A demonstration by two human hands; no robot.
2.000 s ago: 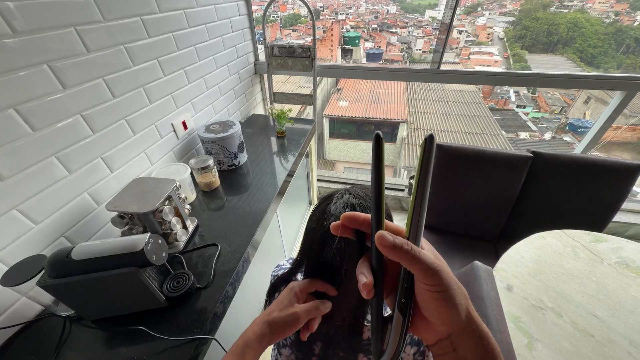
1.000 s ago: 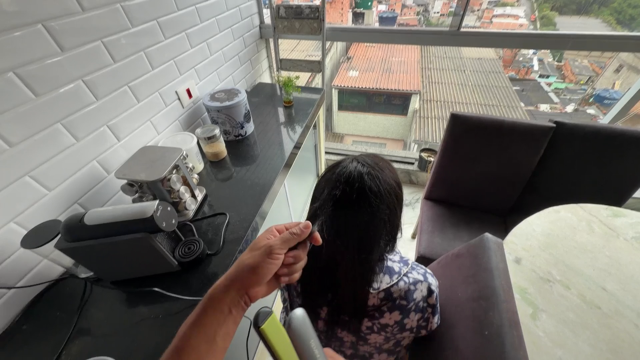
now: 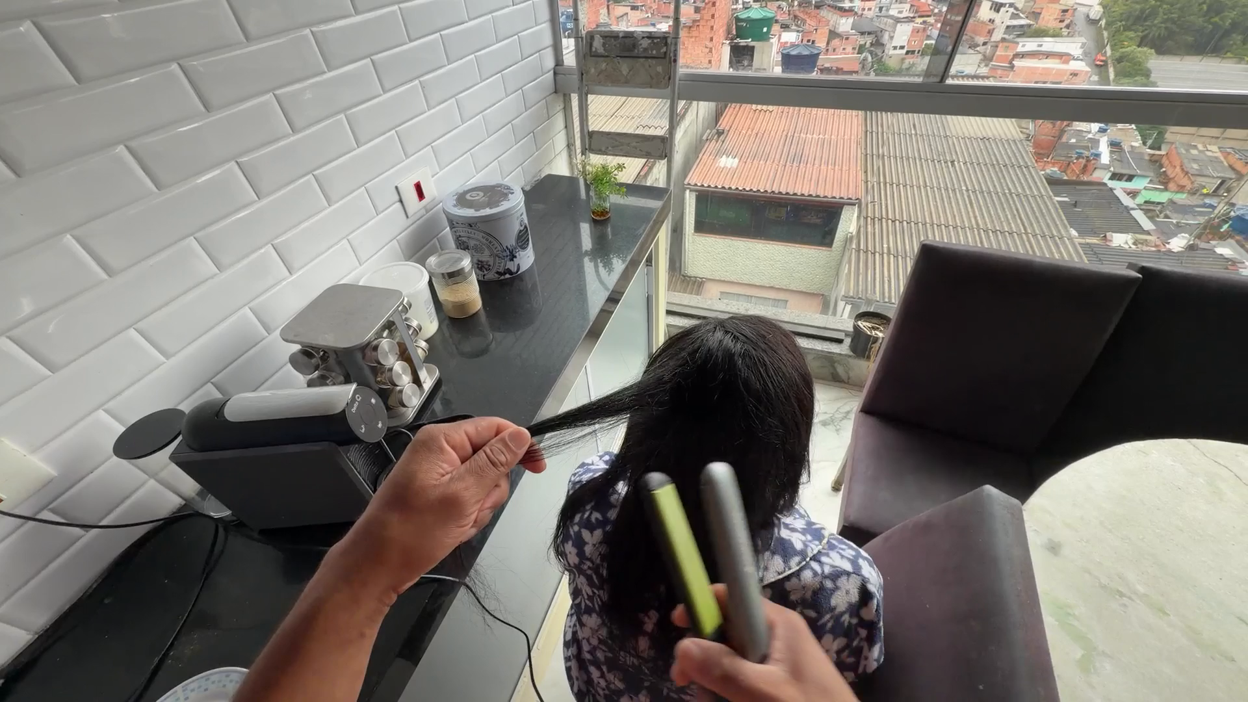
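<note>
A person with long black hair (image 3: 726,390) sits with their back to me, in a dark blue floral top (image 3: 829,585). My left hand (image 3: 458,487) pinches a thin lock of that hair between thumb and fingers and holds it stretched out to the left of the head. At the bottom, behind the person's back, my right hand (image 3: 760,653) grips a hair straightener (image 3: 707,556) with its two arms apart, tips pointing up. One arm shows a lime green inner face, the other is grey. No hair lies between the arms.
A black countertop (image 3: 526,361) on the left carries a coffee machine (image 3: 283,448), a spice rack (image 3: 361,341), jars, a decorated tin (image 3: 487,234), a small plant (image 3: 602,185) and cables. Dark chairs (image 3: 985,351) and a round table (image 3: 1150,565) stand at the right.
The right hand with the straightener has risen further into view since one second ago. The left hand now holds the lock stretched out sideways from the head.
</note>
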